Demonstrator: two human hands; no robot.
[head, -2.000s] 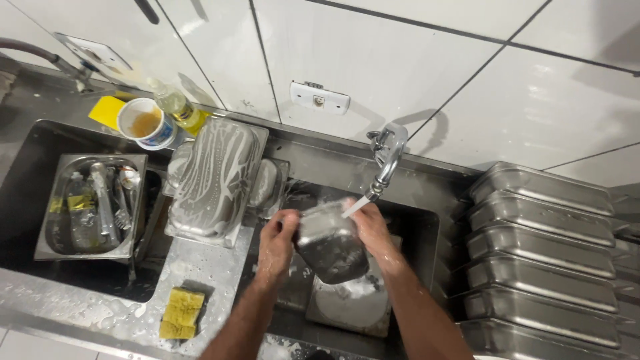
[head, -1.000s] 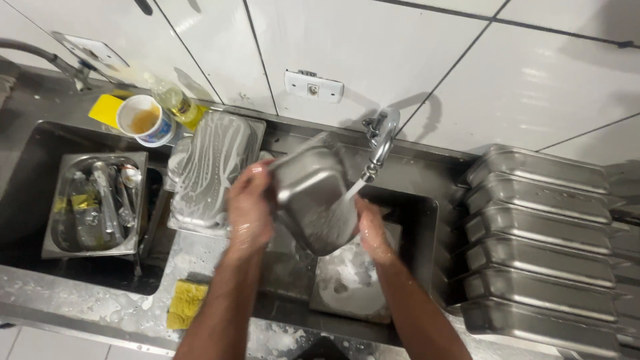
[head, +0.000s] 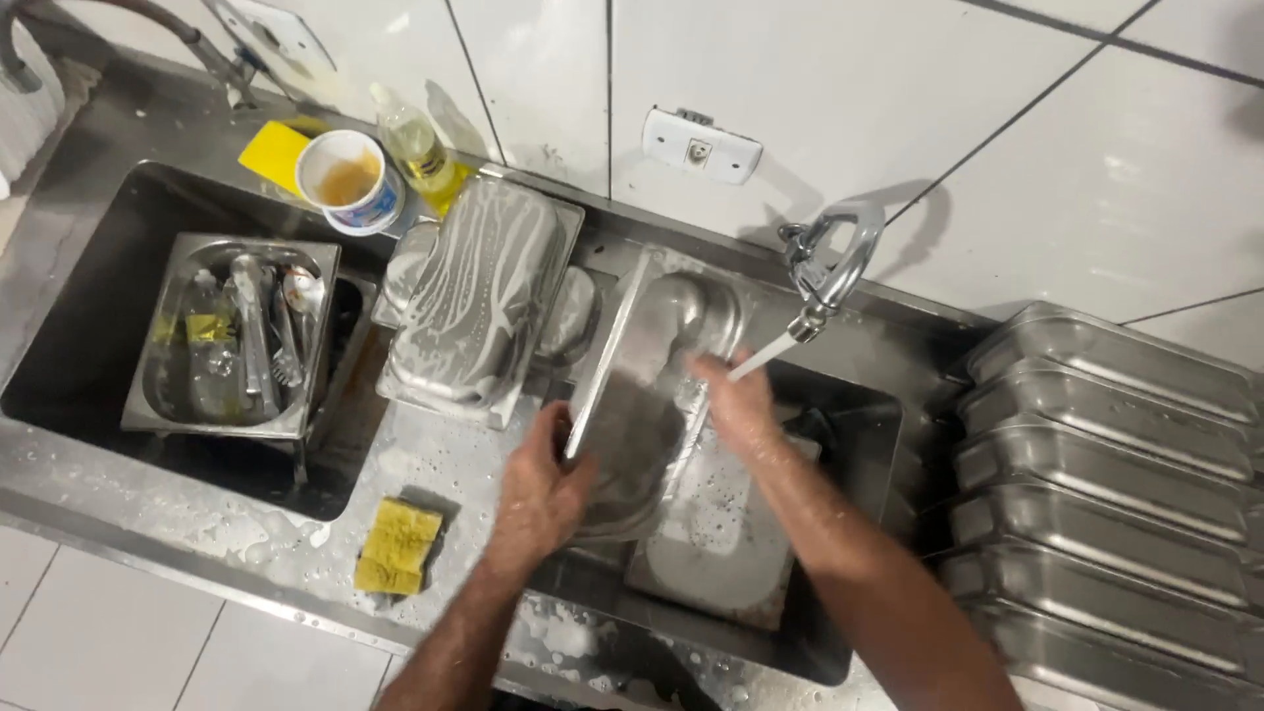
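A long stainless steel food pan [head: 637, 415] is tilted over the right sink basin, between both hands. My left hand [head: 543, 484] grips its near left rim, fingers partly hidden behind the edge. At its right side is my right hand [head: 736, 400], blurred, beside the water stream; whether it grips the pan I cannot tell. Water runs from the chrome faucet [head: 810, 321] onto that hand. Below, another steel pan [head: 716, 553] with cloudy, sudsy water lies in the basin. Soapy upturned pans [head: 474, 296] rest on the divider to the left.
Several upturned steel pans [head: 1106, 474] stand in a row at right. The left basin holds a pan [head: 321, 257] of utensils and a bottle. A yellow sponge [head: 398, 546] lies on the wet divider. Behind are a plastic tub [head: 380, 207], a yellow cloth [head: 276, 153] and a soap bottle [head: 420, 148].
The smaller, deeper pan that was between my hands in the earlier frames is no longer there; a longer pan is now between them. My left hand is lower, at the pan's near left edge.
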